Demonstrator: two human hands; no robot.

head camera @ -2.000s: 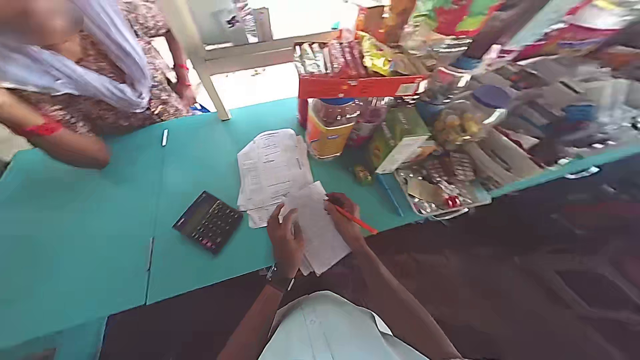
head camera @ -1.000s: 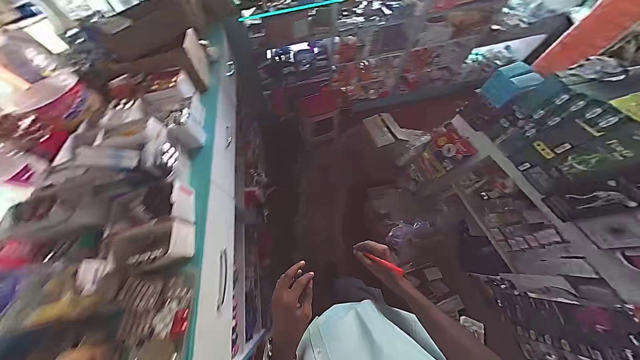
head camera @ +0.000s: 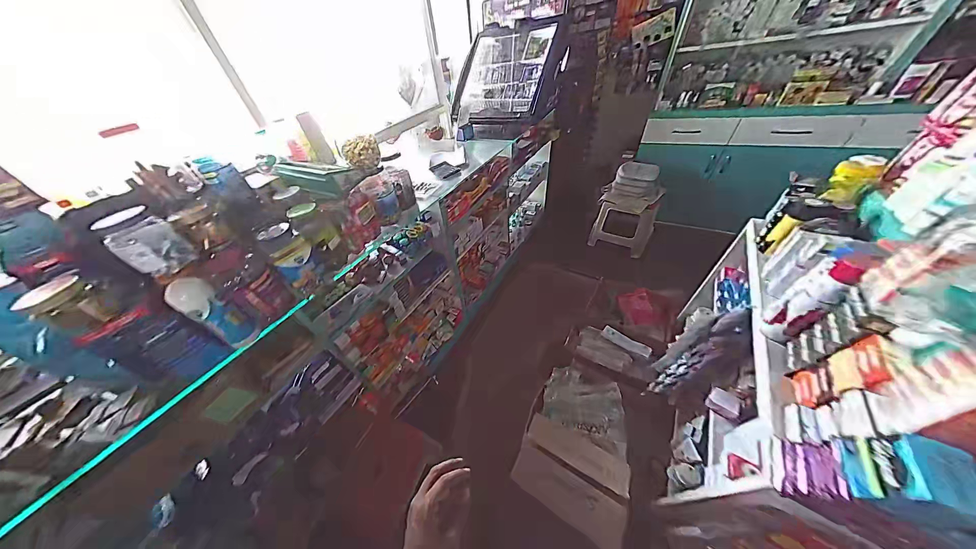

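Note:
My left hand (head camera: 440, 507) shows low in the picture, a little left of the middle, its fingers bent. Its right side is cut off sharply and its palm is hidden, so whether it holds anything cannot be told. It is over the dark floor of the aisle, left of an opened cardboard box (head camera: 576, 465) with clear plastic (head camera: 583, 400) in it. My right hand is out of view, and no pen can be seen.
A glass display counter (head camera: 450, 252) with lidded jars (head camera: 293, 248) on top runs along the left. White stools (head camera: 625, 217) are stacked before teal cabinets (head camera: 686, 179). Packed shelving (head camera: 770, 381) lines the right. A second carton (head camera: 602, 354) and a red bag (head camera: 644, 309) lie on the floor.
The view has swung from the teal counter with papers and a calculator, past shelves, to this aisle. My right hand, which held a red pen, has left the view.

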